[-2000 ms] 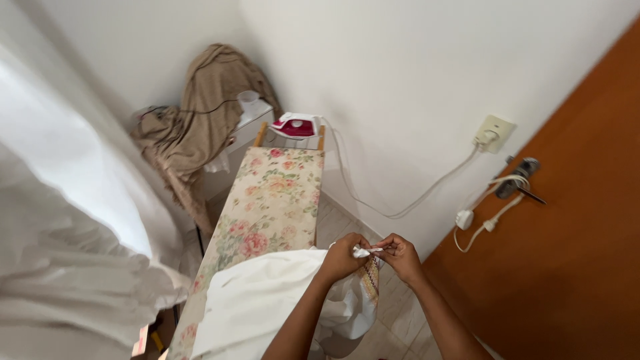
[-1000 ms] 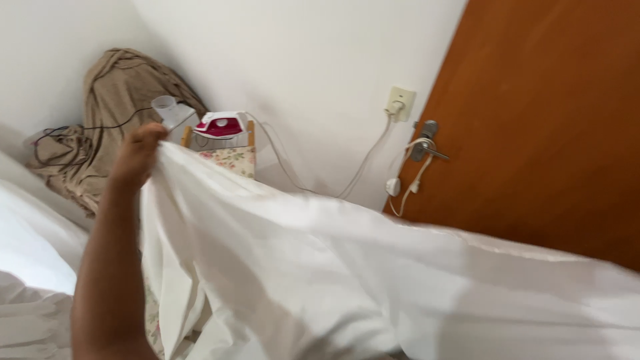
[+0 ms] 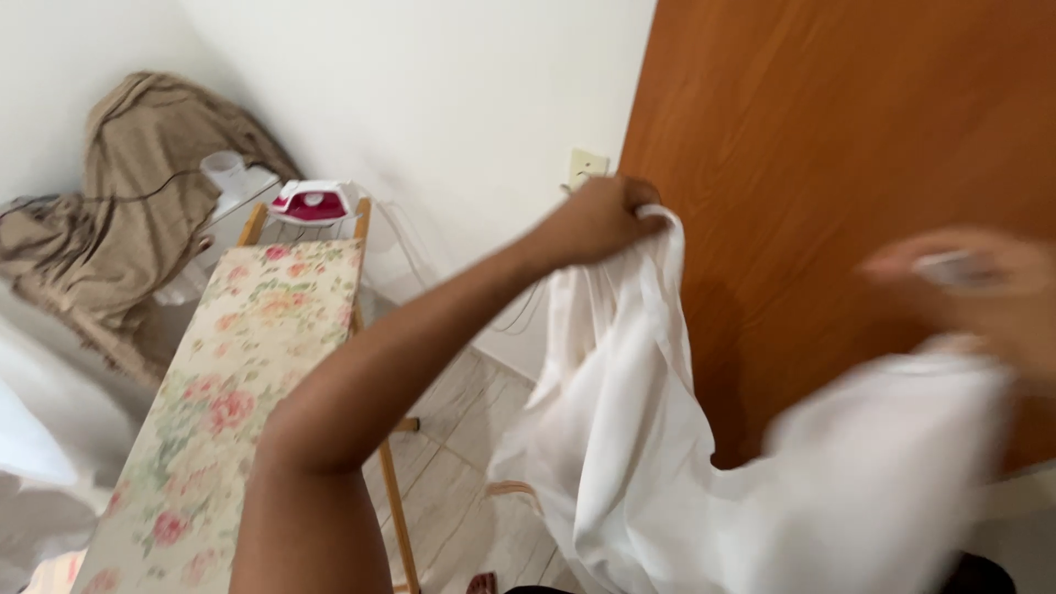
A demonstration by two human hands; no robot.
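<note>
A white cloth hangs in folds from my left hand, which is closed on a bunched edge of it in front of the door. My right hand, blurred at the far right, grips another part of the same cloth, with a bit of white showing between its fingers. A narrow tan trim shows low on the cloth. To the left of my left arm stands the floral-covered ironing board. The white and magenta iron rests on the rack at its far end.
A brown blanket is heaped at the left, beside a clear plastic cup. A wall outlet is near the wooden door. The board's wooden leg stands on the tiled floor; white fabric hangs at left.
The white cloth has come off the ironing board, where part of it lay two seconds ago. Stretched wide a second ago, it now hangs in folds. My left hand has moved right, away from near the iron.
</note>
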